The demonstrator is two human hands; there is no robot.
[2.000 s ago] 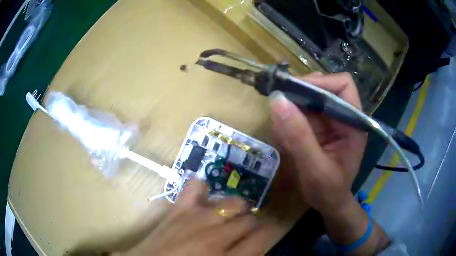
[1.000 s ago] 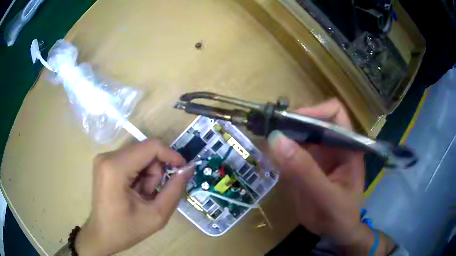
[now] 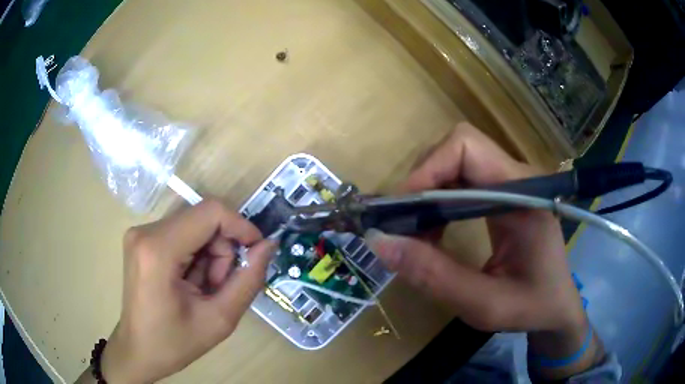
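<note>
The white socket housing lies open on the cardboard with a green circuit board and yellow transformer inside. My right hand holds the soldering iron like a pen; its tip is over the upper left of the board, close to my left fingertips. My left hand pinches a thin wire at the housing's left edge; its end is partly hidden. The white power cord runs from behind my left hand into a clear plastic bag. A brass contact strip on a wire hangs outside the lower right edge.
The tan cardboard sheet lies under the work. A cardboard tray with a dark metal holder is at the upper right. A dark solder speck lies on the sheet. The green belt shows at the left, with another bag at the top left corner.
The left hand went from over the housing to pinching a wire at its left edge. The iron moved down, its tip now over the board. The brass strip now hangs outside the housing.
</note>
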